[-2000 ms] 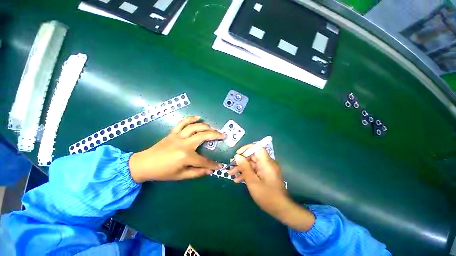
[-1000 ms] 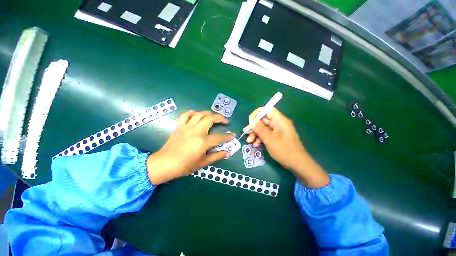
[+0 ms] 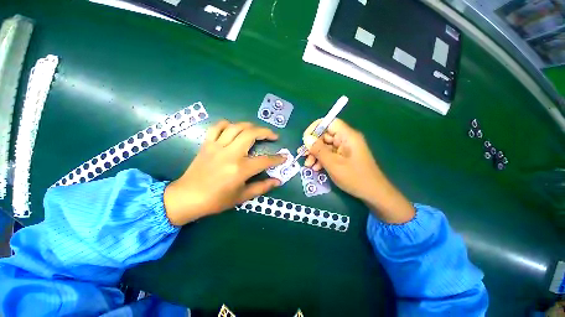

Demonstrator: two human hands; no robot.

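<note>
My right hand (image 3: 337, 151) holds white tweezers (image 3: 333, 114) like a pen, their tip at a pale lens plate (image 3: 286, 168). My left hand (image 3: 226, 170) lies over the left part of this plate, fingertips on it. A grey lens plate (image 3: 316, 182) lies just right of it, below my right fingers. Another grey lens plate (image 3: 275, 111) lies above. A white strip with dark round spots (image 3: 297, 212) lies below my hands, its left end hidden by my left hand. Any tiny piece at the tweezer tip is too small to tell.
A second spotted strip (image 3: 133, 145) lies at the left, beside stacked white strips (image 3: 31, 130). Black panels (image 3: 396, 43) on white sheets lie at the back. Small dark lens plates (image 3: 494, 155) lie at the right on the green surface (image 3: 384, 130).
My right hand and the tweezers have moved from the near spotted strip up to the pale plate. My left hand has moved off the strip's middle onto the plate. The view has shifted.
</note>
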